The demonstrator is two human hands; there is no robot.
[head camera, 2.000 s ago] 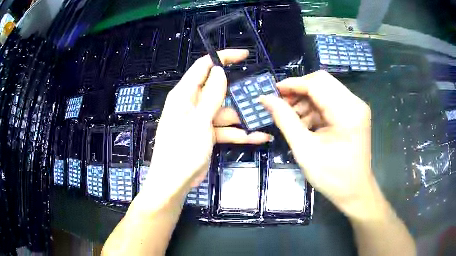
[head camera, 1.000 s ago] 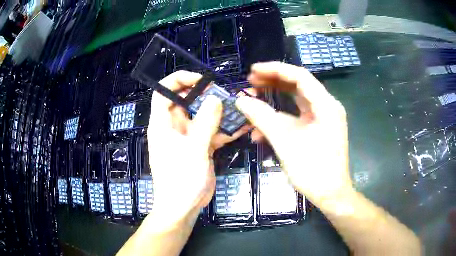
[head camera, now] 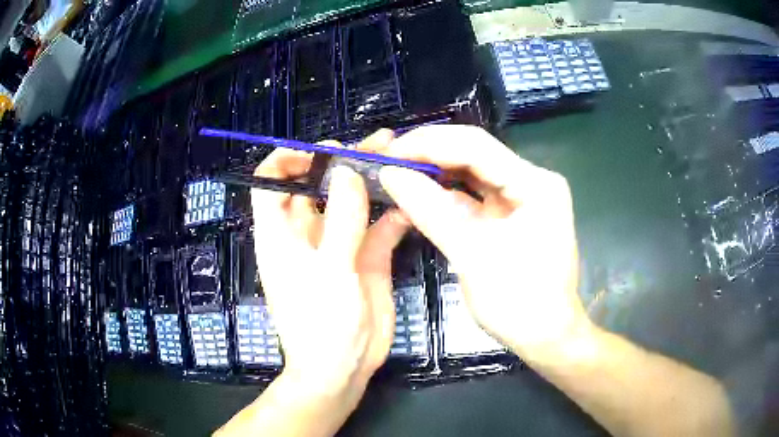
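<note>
Both hands hold one front housing [head camera: 256,141] above the blister tray [head camera: 444,372]. The housing is tilted nearly edge-on, its long edge looking blue-purple. My left hand [head camera: 312,256] grips it from the left, thumb on its near part. My right hand [head camera: 504,222] grips its right end, thumb beside the left one. The keypad in it is mostly hidden by the thumbs and the tilt. In the tray's near row stand housings with keypads fitted [head camera: 207,337]; one piece [head camera: 465,320] looks bright white.
A keypad stack [head camera: 551,68] lies right of the tray, by the pale strip [head camera: 683,24]. Two keypads [head camera: 205,201] show in the tray's middle row. Stacked blister trays [head camera: 43,282] stand at far left. Glossy clear film or plastic [head camera: 739,243] lies at right.
The housing has turned from face-up to nearly edge-on. Both thumbs are now on its near part, where the right thumb earlier lay on the keypad. The view has shifted slightly.
</note>
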